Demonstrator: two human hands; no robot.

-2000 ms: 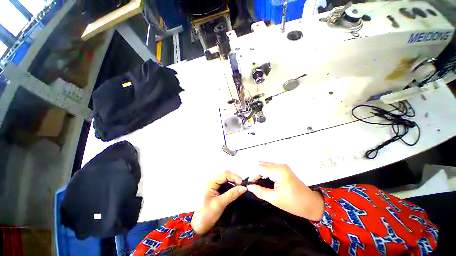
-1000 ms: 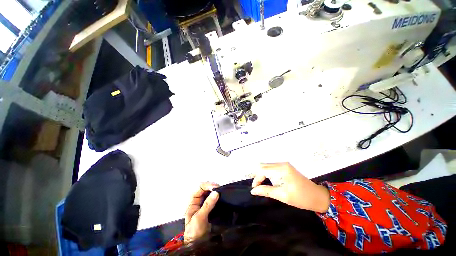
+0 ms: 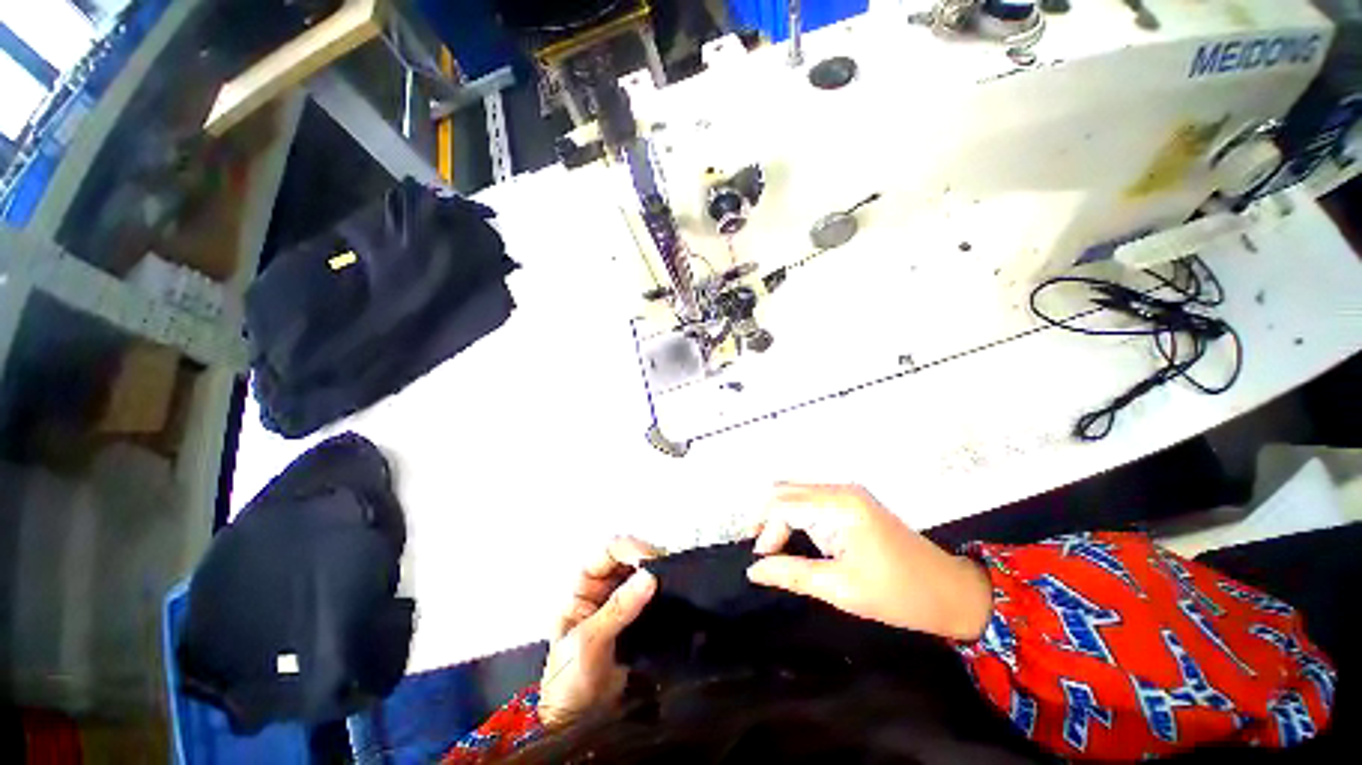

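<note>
A black fabric piece [image 3: 699, 586] is held at the table's front edge, stretched between my two hands. My left hand [image 3: 601, 625] pinches its left end between thumb and fingers. My right hand [image 3: 859, 565] pinches its right end the same way. The lower part of the cloth merges with the dark area below, so its outline cannot be told. The presser foot [image 3: 717, 332] of the sewing machine is beyond my hands, with no cloth under it.
An upper pile of black panels [image 3: 374, 307] and a lower pile [image 3: 299, 590] lie on the left of the white table [image 3: 508, 463]. The machine head [image 3: 971, 135] spans the back right. Black cord [image 3: 1158, 329] lies at the right. Metal shelving [image 3: 112, 299] stands at far left.
My hands, close together two seconds ago, are now apart with the cloth's edge spread between them. Since one second ago they have barely moved; the view has shifted slightly.
</note>
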